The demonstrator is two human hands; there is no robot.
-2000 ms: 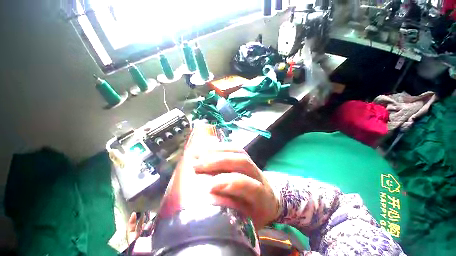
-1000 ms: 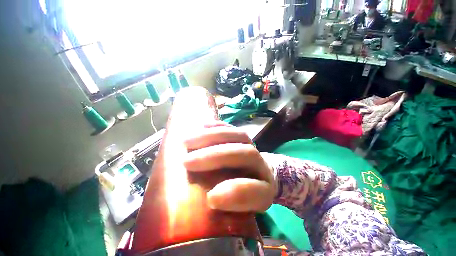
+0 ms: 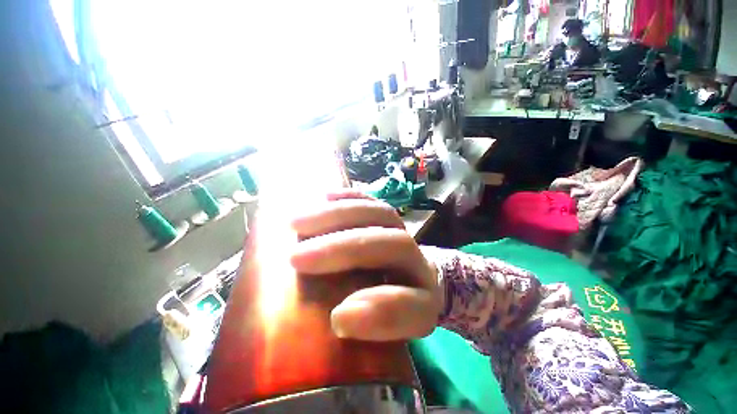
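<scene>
My right hand point(image 3: 368, 267) is wrapped around an orange-copper bottle point(image 3: 279, 323), close in front of the camera. The bottle's metallic end is at the bottom edge and its far end is lost in glare. My left hand is not in view. The white-grey overlock machine point(image 3: 187, 311) is mostly hidden behind the bottle. Green thread cones point(image 3: 159, 224) stand on white discs above the machine, some hidden by the bottle. Dark green cloth point(image 3: 89, 372) lies left of the machine.
A green-covered round stool point(image 3: 517, 267) with yellow lettering is under my right sleeve. A red bundle point(image 3: 543, 217) and green cloth heaps point(image 3: 675, 242) lie at right. Green strips point(image 3: 396, 187) and a black plastic bag point(image 3: 373, 158) are behind the bottle. A person point(image 3: 574, 50) sits at a far machine.
The bottle has risen and tilted up towards the camera in my right hand, covering more of the machine and cones. The view has tipped upwards. Fingers seen earlier at lower left are gone.
</scene>
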